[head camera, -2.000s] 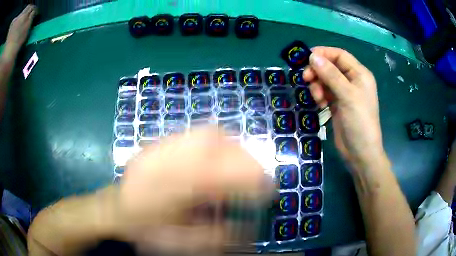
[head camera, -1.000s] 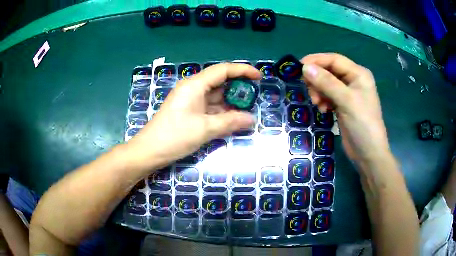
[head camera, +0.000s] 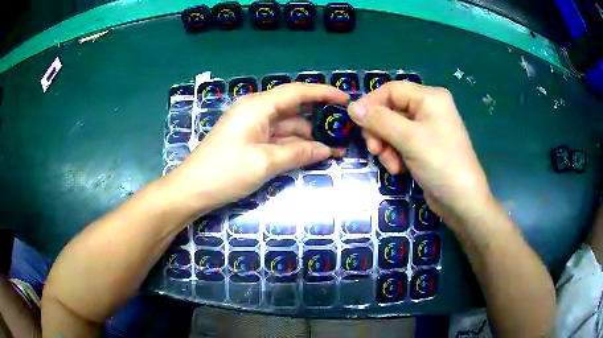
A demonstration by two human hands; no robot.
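A black rounded-square display unit (head camera: 332,125) is held above the tray, its coloured dial facing up. My left hand (head camera: 254,142) curls around it from the left, fingertips above and thumb below. My right hand (head camera: 423,135) pinches at its upper right corner with thumb and index finger. The green-backed unit seen earlier in my left hand does not show clearly; the dial unit may cover it. The clear tray (head camera: 283,295) lies below, many pockets filled with dial units and several bottom-row pockets empty. White glare and my hands hide part of it.
Several black units (head camera: 266,15) stand in a row along the green strip (head camera: 142,25). Two small dark squares (head camera: 568,159) lie at right, a white frame piece (head camera: 51,73) at upper left. A blue bin (head camera: 565,18) is at upper right. A person's pale sleeve (head camera: 580,294) shows at lower right.
My right hand has moved left and down, bringing its dial unit to my left hand. The green back in my left hand no longer shows. The view has shifted slightly.
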